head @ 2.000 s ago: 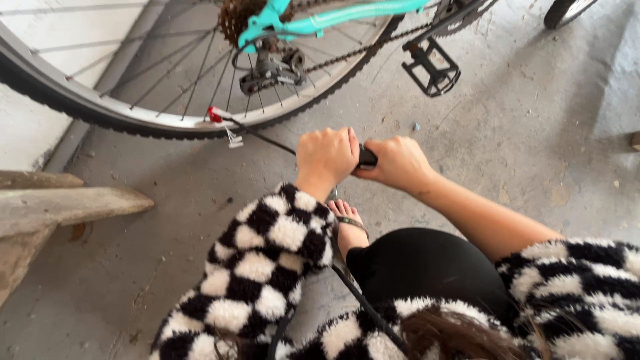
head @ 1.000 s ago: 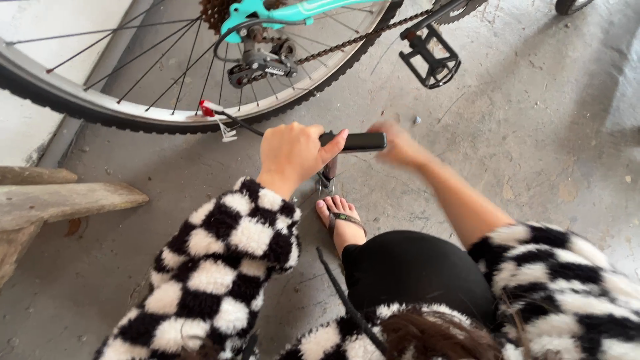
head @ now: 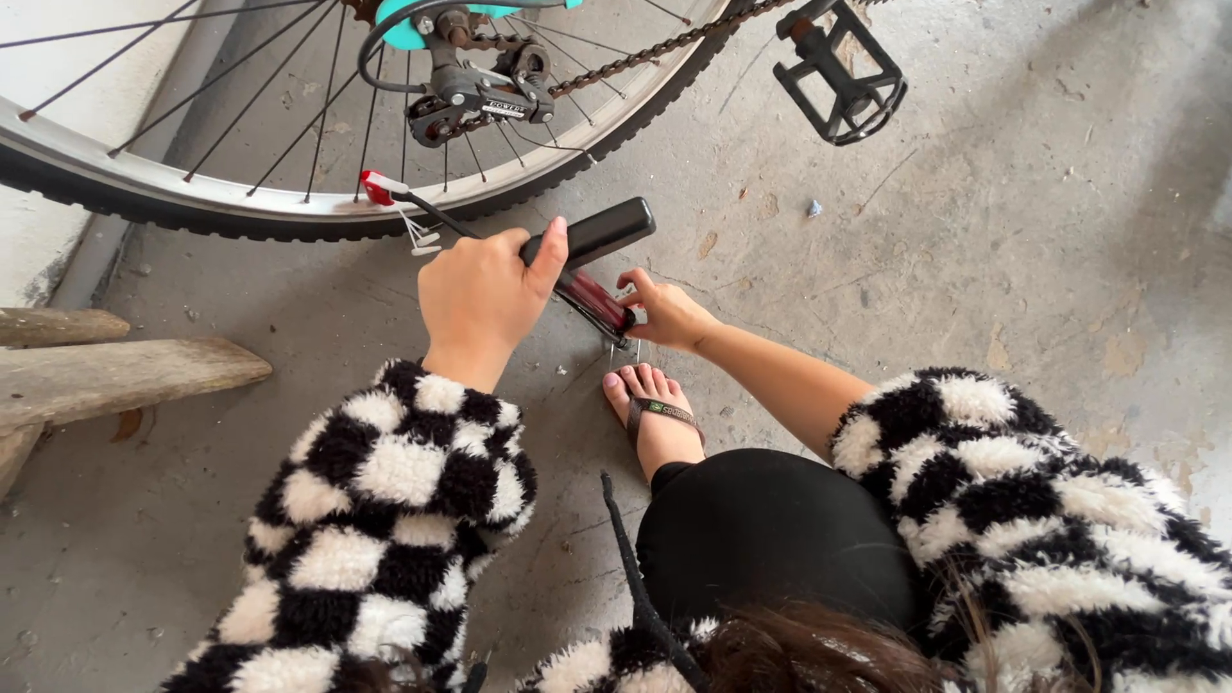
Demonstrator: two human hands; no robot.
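Note:
My left hand [head: 496, 289] is closed around the left part of the black handle [head: 606, 231] of a bicycle floor pump. Below the handle, the pump's dark red barrel [head: 592, 298] slants toward the floor beside my foot. My right hand [head: 669, 308] is at the lower end of the barrel, fingers curled and partly apart; whether they touch it I cannot tell. A black hose [head: 438, 214] runs from behind my left hand to a red and white valve head [head: 383, 188] at the rim of the bicycle wheel [head: 279, 207]. The pump's foot is partly hidden.
Above the pump are the rear derailleur [head: 491, 96], the chain [head: 664, 46] and a black pedal [head: 839, 82]. Worn wooden legs [head: 135, 375] stand at the left on the concrete floor. My foot in a flip-flop [head: 659, 414] is close to the pump's base.
My right hand was at the handle's right end two seconds ago; it has let go and moved down beside the barrel. The left hand remains on the handle, which now slants.

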